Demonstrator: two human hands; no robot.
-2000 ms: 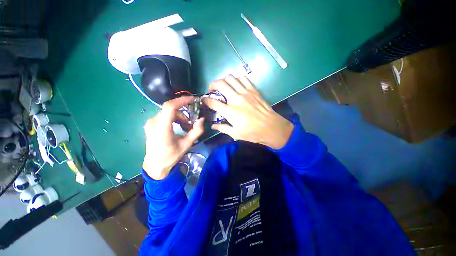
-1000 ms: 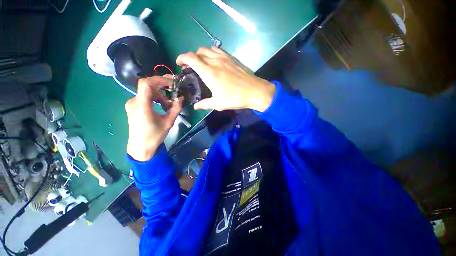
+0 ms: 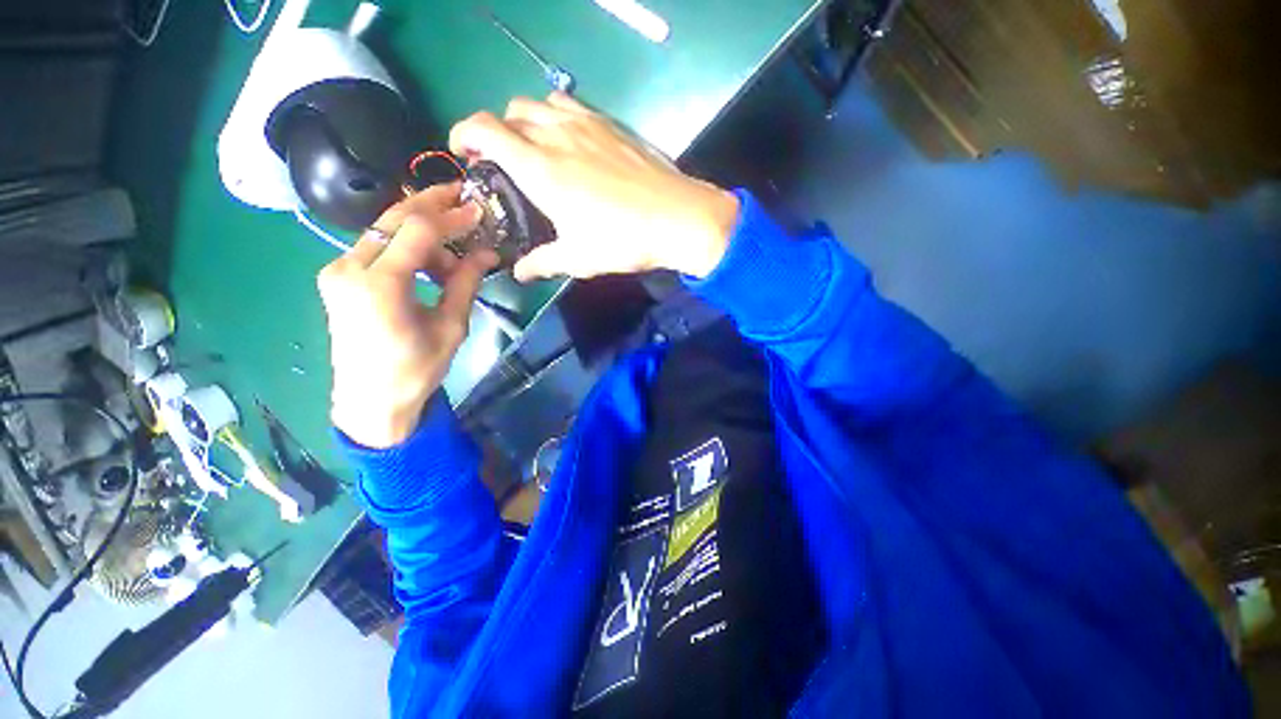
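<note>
The white camera body with its glossy black ball head lies on the green mat, upper left. A small dark module with a pale circuit board is held between my hands, just right of the ball head. An orange-red wire loop runs beside it. My right hand grips the module's dark side from the right. My left hand has its fingertips at the board side from the left; they partly hide the board. Both hands are bare.
A small screwdriver and tweezers lie on the mat at the top. Small white cameras and cables are at left. A black electric screwdriver is lower left. A cardboard box stands upper right, beyond the bench edge.
The view has shifted, so the bench things sit further up and left. The module has turned in my hands, its board now facing left and up. Both hands keep hold of it.
</note>
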